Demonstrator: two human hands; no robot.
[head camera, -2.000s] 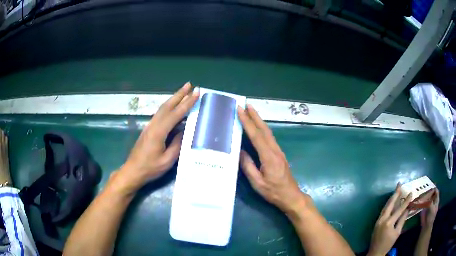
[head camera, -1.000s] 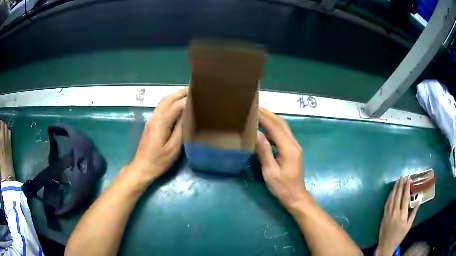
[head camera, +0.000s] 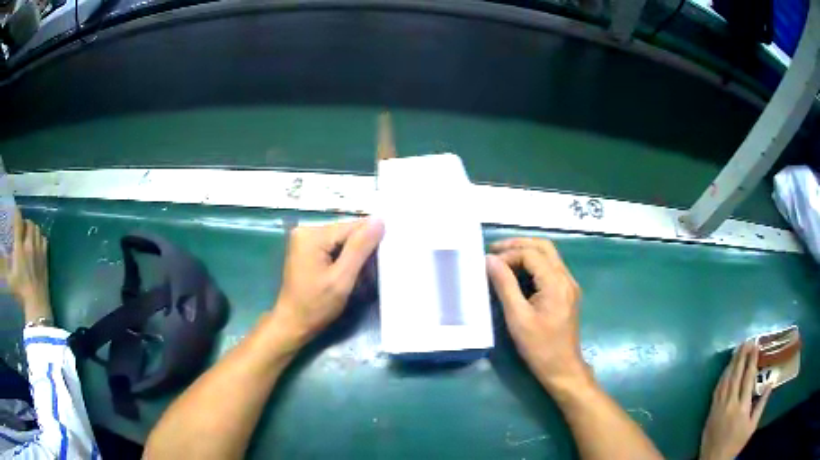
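Note:
The white product box (head camera: 418, 296) is in the middle of the head view, over the green bench top, a white face with a grey printed rectangle towards me. A narrow brown flap (head camera: 387, 139) sticks up at its far left corner. A blue edge shows along its near end. My left hand (head camera: 324, 269) pinches the box's left side between thumb and fingers. My right hand (head camera: 539, 301) is at its right side, fingers curled, thumb by the edge; whether it grips the box is unclear.
A black padded strap mount (head camera: 184, 314) lies left on the green bench (head camera: 297, 422). A neighbour's hand (head camera: 31, 269) is far left. At lower right another hand (head camera: 739, 395) holds a cream and brown part (head camera: 779, 356). Beyond are a white rail (head camera: 225, 187), a slanting post (head camera: 764, 135) and white plastic (head camera: 798, 202).
One second ago the box's open brown inside faced me; now a printed white face does. My left hand has changed to a thumb pinch. The whole view has shifted, moving the bench items rightwards.

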